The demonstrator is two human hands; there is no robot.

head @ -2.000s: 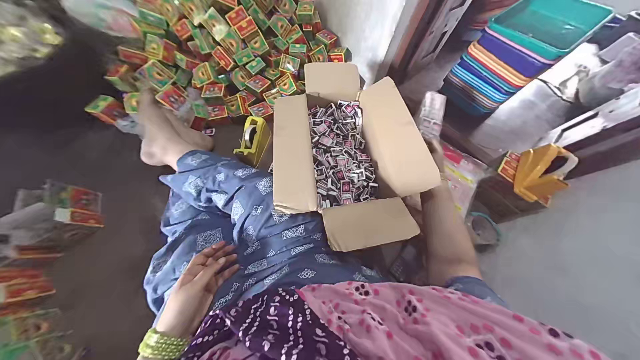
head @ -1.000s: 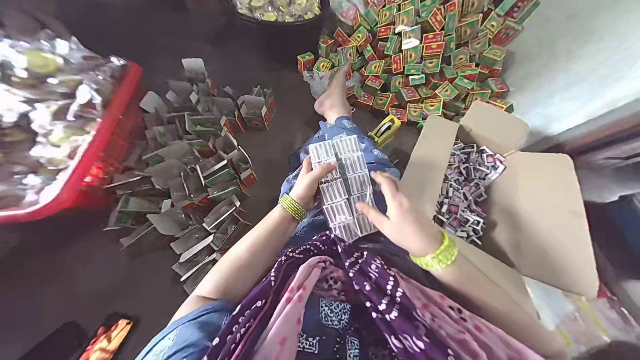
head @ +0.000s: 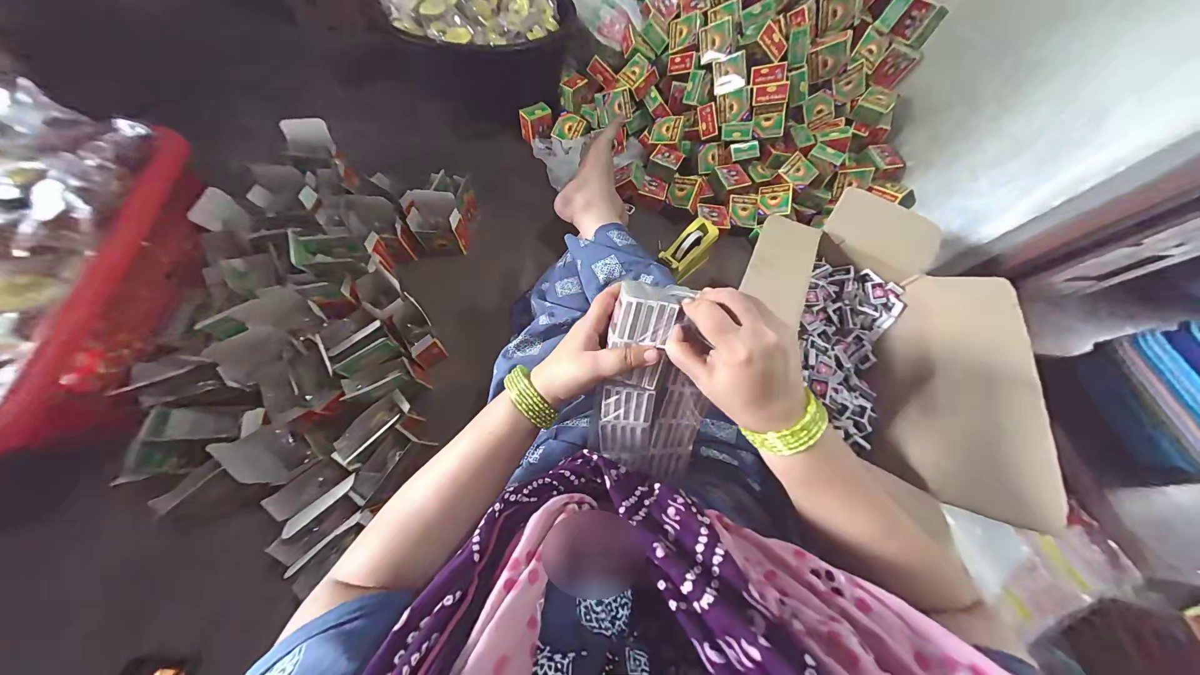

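Observation:
A clear-wrapped pack of small white boxes [head: 647,403] lies over my lap, its upper end raised between my hands. My left hand [head: 600,352] grips that end from the left, thumb across its front. With bent fingers, my right hand [head: 736,352] pinches the clear wrap at the top right corner. Close by on the right, an open cardboard box [head: 966,394] holds many small white and purple packets [head: 844,347]. Past my knee, a yellow tool [head: 689,248], its kind unclear, lies near my bare foot.
Green and red small cartons [head: 741,122] are heaped ahead against the wall. Opened, unfilled cartons [head: 309,319] spread over the floor at left. Beyond them stands a red basket [head: 122,272] of wrapped items. A dark tub [head: 487,47] of wrapped pieces is at the top.
Two seconds ago my right hand held a small pack beyond the cardboard box and my left lay open; now both are on the wrapped pack. The view has swung left.

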